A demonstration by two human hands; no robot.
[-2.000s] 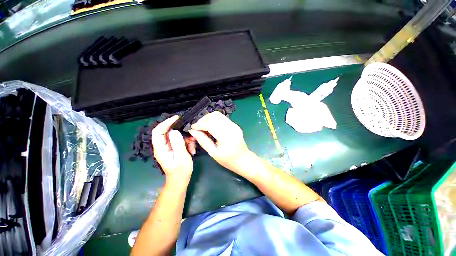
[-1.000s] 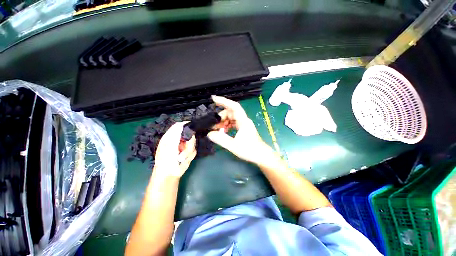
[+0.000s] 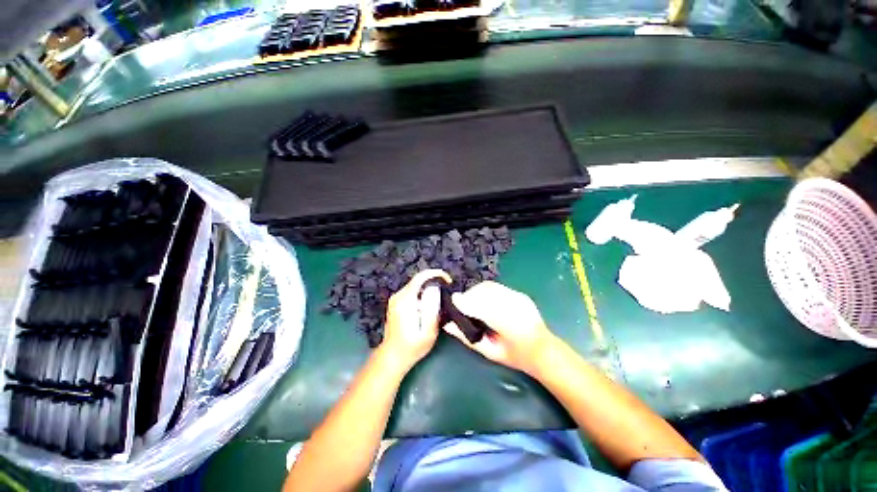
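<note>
My left hand [image 3: 415, 315] and my right hand [image 3: 500, 322] both hold one black moulded part [image 3: 460, 317] over the green bench. The left fingers are around its upper end, the right fingers around its lower end. The fingers hide much of it, and I cannot tell whether a pad sits in it. A loose heap of small dark rubber pads [image 3: 385, 274] lies just beyond my hands. Behind it is a stack of black trays [image 3: 423, 173]; the top tray holds several finished parts [image 3: 315, 135] in a slanted row at its left end.
At left a supply carton [image 3: 144, 317] of black parts stands in a clear liner bag [image 3: 288, 288]. Right of the yellow tape [image 3: 583, 279] lie white crumpled shapes [image 3: 673, 274]. A pink-white basket [image 3: 825, 259] is at far right. Crates [image 3: 750, 452] are lower right. More parts [image 3: 313, 31] stand beyond.
The view has turned left, so the bench things sit further right and lower. The part has turned in my hands; both hands are now closer together around it.
</note>
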